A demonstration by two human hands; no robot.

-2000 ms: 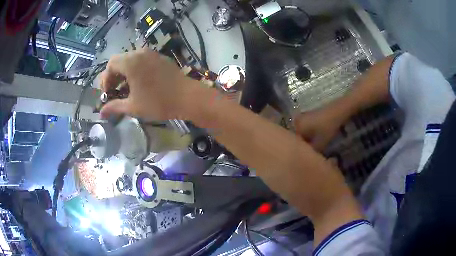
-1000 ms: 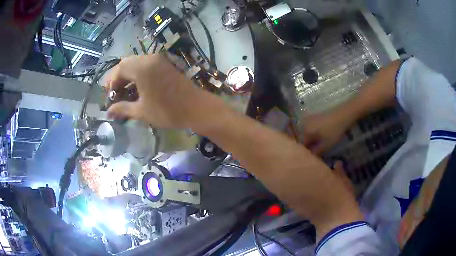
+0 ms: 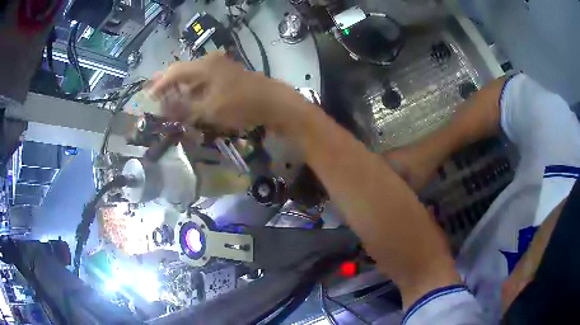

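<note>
My left hand (image 3: 200, 95) is blurred over the adjustment assembly (image 3: 149, 126) with a small round metal end, at upper left. Whether its fingers touch or grip a part cannot be told. A pale cylinder (image 3: 168, 178) with a black cable lies below it. My right hand (image 3: 404, 166) is low beside the perforated plate (image 3: 474, 181). Its fingers are mostly hidden behind my left forearm, so its grip cannot be seen.
A purple-lit ring (image 3: 193, 240) on a flat arm and a bright white light (image 3: 133, 282) are below. A grey disc (image 3: 289, 60) with a round metal fixture (image 3: 292, 28) is above. A red light (image 3: 348, 268) and a cabled white box (image 3: 350, 18) also show.
My left hand has moved up and right from the small metal end, where its thumb and fingers were closed around the assembly. More of the assembly is uncovered. My right hand has barely moved.
</note>
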